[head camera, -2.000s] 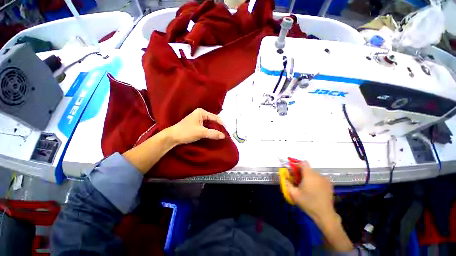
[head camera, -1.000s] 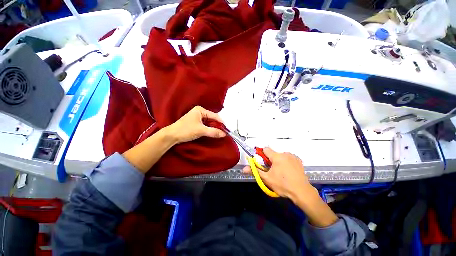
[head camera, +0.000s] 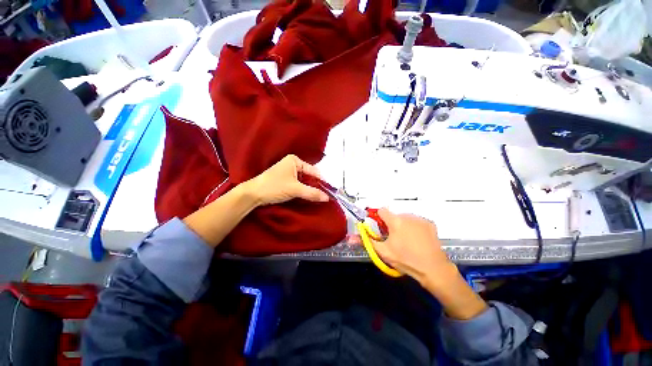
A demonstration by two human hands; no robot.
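A dark red garment piece (head camera: 268, 136) lies in a large soft heap left of the needle, with a pale seam line on its left part. My left hand (head camera: 286, 181) pinches the garment's edge between thumb and fingers. My right hand (head camera: 407, 243) holds scissors (head camera: 352, 208) with one yellow and one red handle loop. The silver blades point up and left, and their tips are at the cloth edge by my left fingertips. Whether the blades are closed on anything is too small to tell.
The white JACK sewing machine (head camera: 457, 107) stands to the right, its presser foot (head camera: 409, 149) beyond the scissors. A dark cord (head camera: 524, 204) lies right of my right hand. A neighbouring machine's grey motor box (head camera: 46, 125) is far left. Blue bins (head camera: 252, 322) sit below the table.
My right hand has moved left and up from the table's front edge, bringing the scissors to the cloth at my left fingertips. My left hand has stayed on the garment.
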